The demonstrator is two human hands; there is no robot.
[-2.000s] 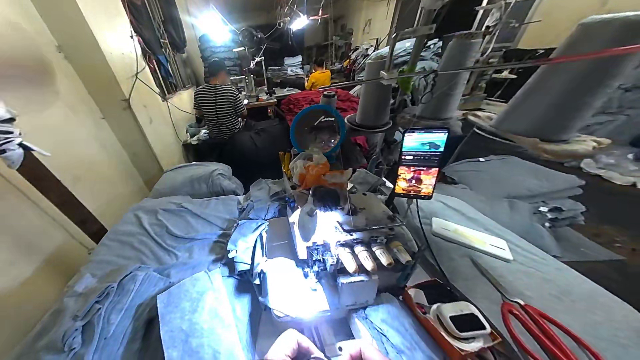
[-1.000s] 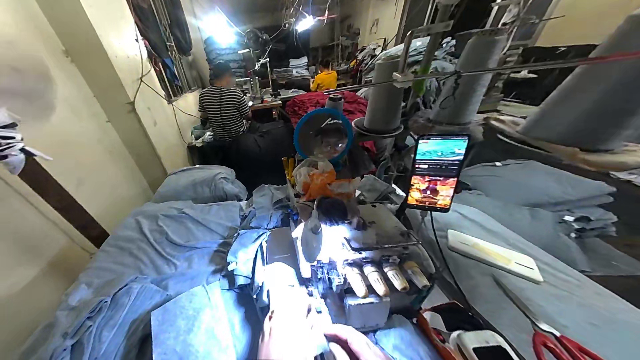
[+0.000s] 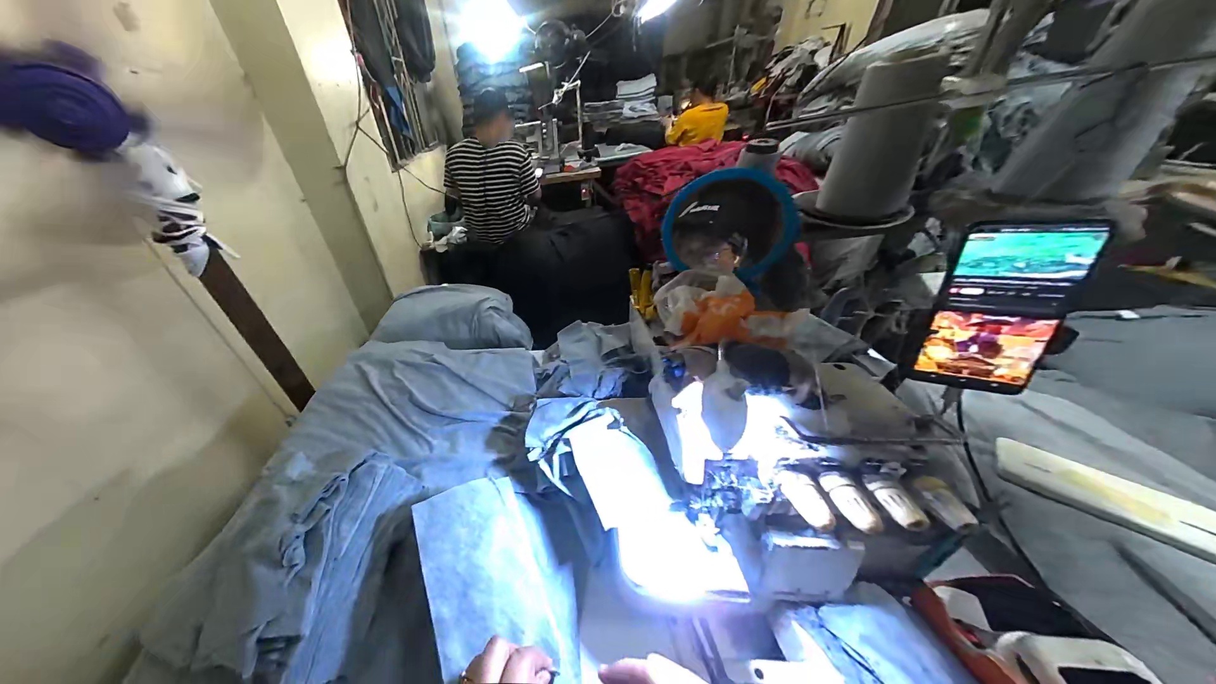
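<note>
At the bottom edge, my left hand (image 3: 510, 662) has curled fingers on the lower edge of a flat light-blue fabric piece (image 3: 489, 570). My right hand (image 3: 651, 671) is just right of it, mostly cut off by the frame, in front of the sewing machine; what it holds is hidden. A brightly lit overlock sewing machine (image 3: 860, 399) stands ahead, with a row of pale tension dials (image 3: 850, 502) on its front. A strip of fabric (image 3: 617, 470) lies over the machine's left side, and its lit work plate (image 3: 679, 560) glares white.
Piled blue fabric (image 3: 418, 399) covers the left. A phone (image 3: 1012, 304) on a holder, a long whitish bar (image 3: 1111, 489) and a red tray (image 3: 950, 627) with a white device are at right. Thread cones (image 3: 879, 142) stand behind. A person in stripes (image 3: 491, 180) and one in yellow (image 3: 700, 119) sit farther off.
My hands have moved from the lit work plate down to the bottom edge, the left one now at the fabric piece on the left. The view has turned left.
</note>
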